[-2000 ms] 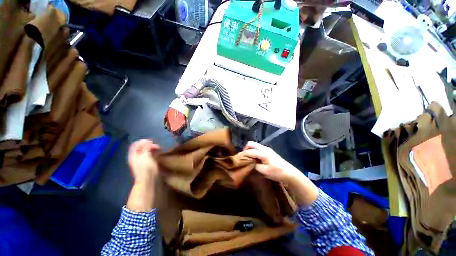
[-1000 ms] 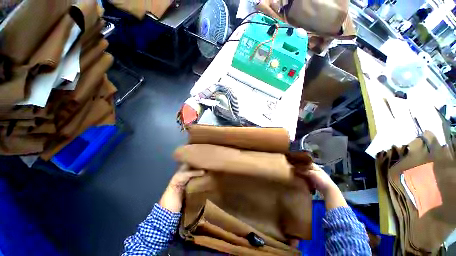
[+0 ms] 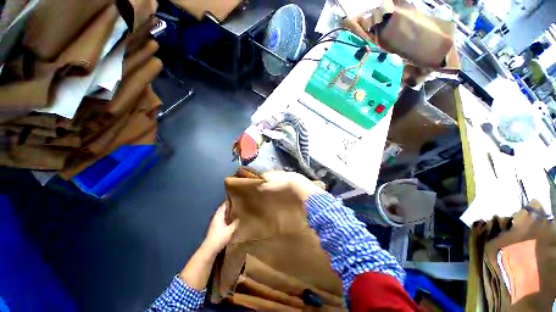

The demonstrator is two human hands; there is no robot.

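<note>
A large brown panel lies over my lap, its upper part standing up towards the bench. My left hand holds its left edge. My right hand holds its top edge near the upper left corner; the fingertips are partly hidden. Folded brown layers lie below it on the lap, with a small black item on them.
A white bench ahead bears a green machine and a striped cloth. Brown pieces are heaped over a blue bin at left. A white bucket and a yellow-edged table with an orange slip on brown panels are at right.
My right hand has moved from the panel's right side to its upper left corner. The upper rolled folds no longer show, and the panel is smoother. The view has shifted left.
</note>
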